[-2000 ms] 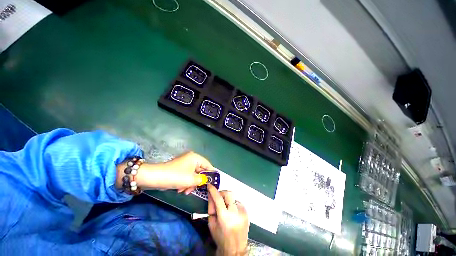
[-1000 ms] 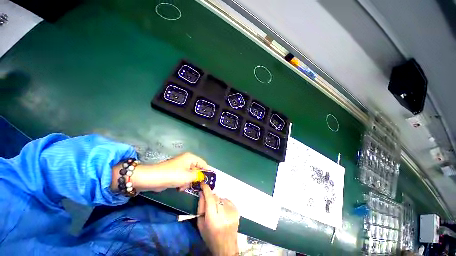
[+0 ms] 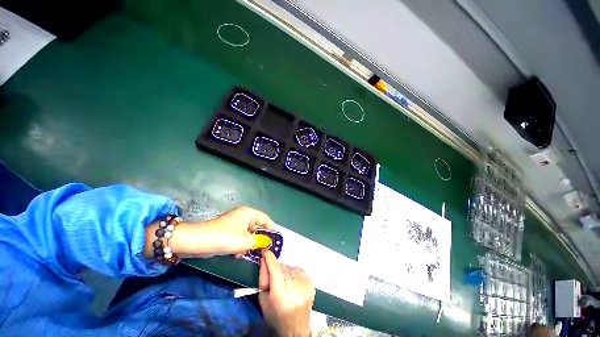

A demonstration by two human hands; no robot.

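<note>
A black housing (image 3: 276, 244) with a pale rim is held in my left hand (image 3: 230, 232), whose digit wears a yellow-orange finger cot (image 3: 262, 241). My right hand (image 3: 287, 289) touches the housing's lower edge with its fingertips and holds pale tweezers (image 3: 246, 291), whose end sticks out to the left. The tweezers' tips are hidden. A long white sticker sheet (image 3: 322, 266) lies under and beside the hands. A black foam tray (image 3: 279, 172) lies beyond them with several housings in its pockets and one empty pocket.
A white paper sheet (image 3: 395, 227) with loose black pieces lies right of the foam tray. Clear blister trays (image 3: 503, 289) stand at far right beside a small blue item (image 3: 474, 277). A marker pen (image 3: 389, 90) lies by the back rail. Another paper (image 3: 23, 46) lies at far left.
Both hands have shifted slightly left in the picture, still together at the housing. The tweezers' pale end has moved left. The view has turned a little.
</note>
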